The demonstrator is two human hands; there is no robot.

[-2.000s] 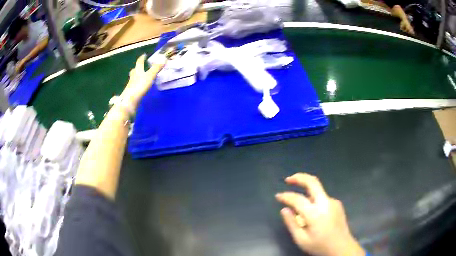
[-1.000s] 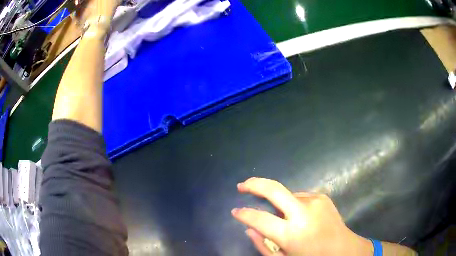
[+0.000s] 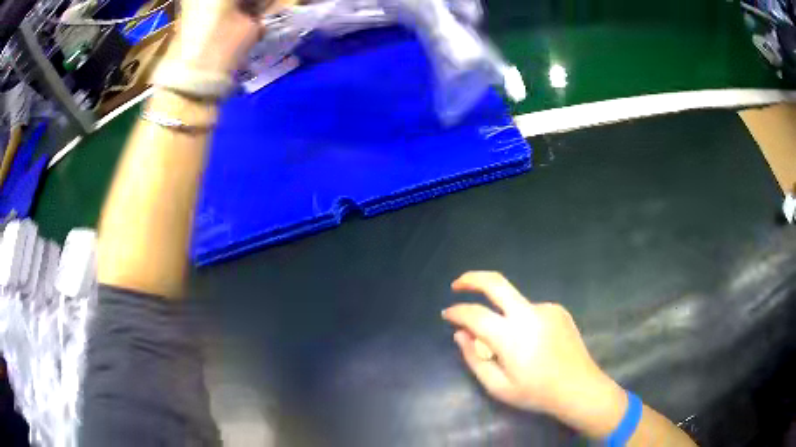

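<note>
My left hand (image 3: 214,35) is at the top edge of the picture, blurred, reaching over the far left part of the blue board (image 3: 349,140). Its fingertips are partly cut off, and whether they grip anything cannot be told. White units with bagged cords lie beside it at the board's far side; a clear plastic bag (image 3: 454,65) hangs blurred over the far right part of the board. My right hand (image 3: 524,349) is above the dark bench, thumb and first fingers apart, the other fingers curled round a small tan thing (image 3: 484,350), mostly hidden.
Stacked white units with bagged cords (image 3: 52,332) stand at the left. The green conveyor belt (image 3: 628,52) with its pale edge rail (image 3: 646,108) runs behind the dark bench (image 3: 611,227). A brown board (image 3: 772,144) is at the right edge. A metal post (image 3: 57,79) stands upper left.
The view has shifted, so the blue board sits higher and further left than at first. The plastic bag on it has changed shape and position. My right hand remains over the bench.
</note>
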